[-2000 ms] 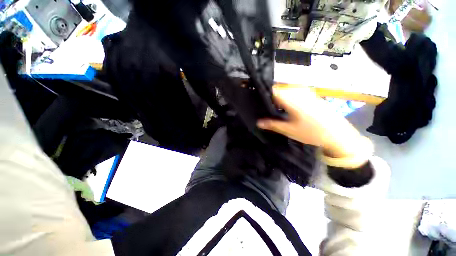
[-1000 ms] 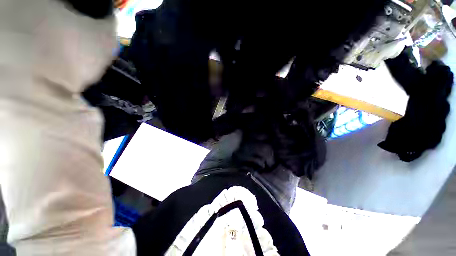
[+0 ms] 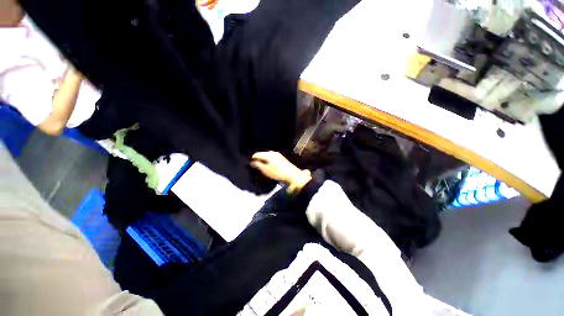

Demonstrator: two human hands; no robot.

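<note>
A large black garment (image 3: pixel 185 92) spreads from the top left down to the wearer's lap. My right hand (image 3: pixel 277 168) is at its lower edge, fingers closed on the black cloth above a white board (image 3: pixel 219 200). My left sleeve fills the lower left, but my left hand is not visible. More black cloth (image 3: pixel 377 185) lies bunched under the table edge, right of my right forearm. The overlock machine (image 3: pixel 495 68) is at the upper right, away from the hand.
The white table has a wooden edge (image 3: pixel 396 126). Black cloth (image 3: pixel 544 225) hangs at its right end. Blue baskets (image 3: pixel 164 237) and a pale green strip (image 3: pixel 136 159) are lower left. Another person's arm (image 3: pixel 65 102) is at the left.
The view has turned left, so the machine now sits further right. The black garment has moved to the upper left, away from the machine. My right hand has come back into view, lower on the cloth.
</note>
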